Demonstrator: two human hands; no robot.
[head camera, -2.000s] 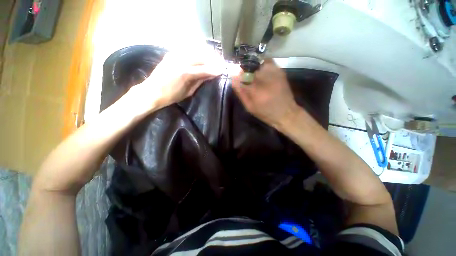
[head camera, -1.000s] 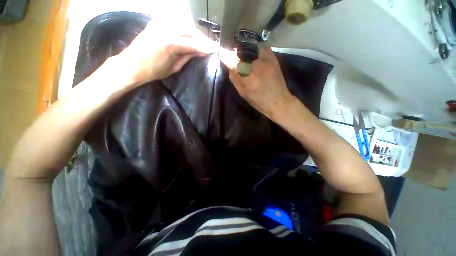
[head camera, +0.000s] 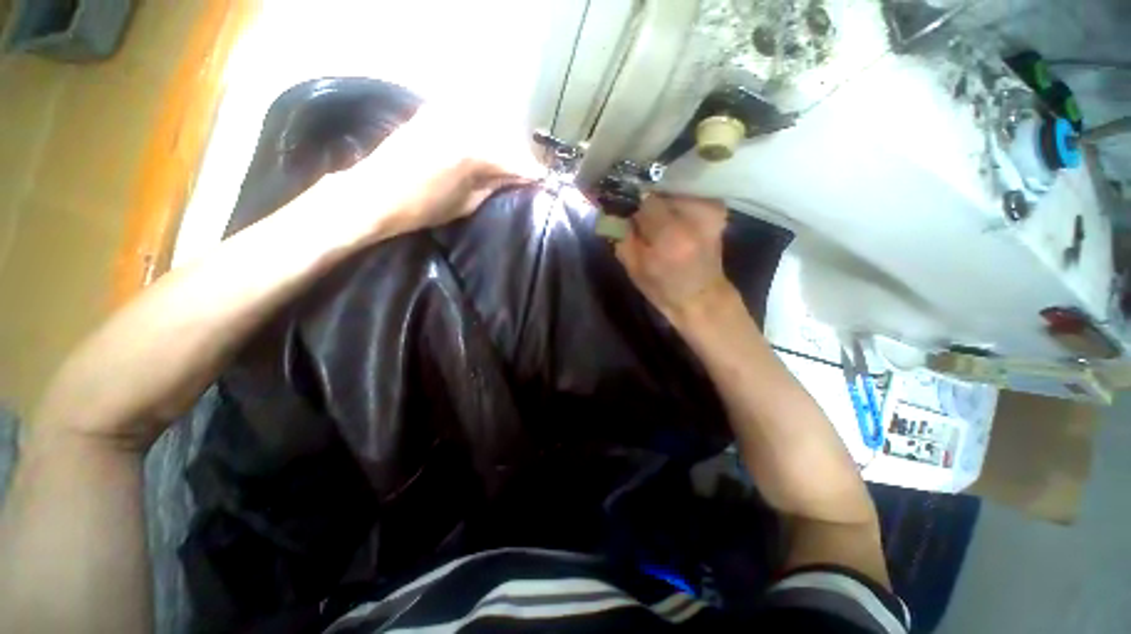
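Observation:
A shiny dark brown leather garment (head camera: 397, 334) lies over the white table and my lap, with a seam running up to the needle area. The sewing machine's presser foot and needle area (head camera: 561, 167) is under a bright glare. My left hand (head camera: 453, 192) is left of the needle, fingertips pinching the garment's edge, partly washed out. My right hand (head camera: 676, 248) is right of the needle, fingers bent on the garment, fingertips partly hidden behind the cream knob (head camera: 613, 228).
The white machine body (head camera: 893, 186) spans the upper right. Blue-handled snips (head camera: 866, 403) and a white parts tray (head camera: 924, 440) lie at right. A grey tray (head camera: 75, 31) is at upper left, on cardboard (head camera: 75, 173) with orange tape. Another cream knob (head camera: 719, 136) sits on the machine.
The view has shifted and tilted, showing more of the machine top. My right hand has moved slightly away from the needle and its fingers are more curled. My left hand stays beside the needle.

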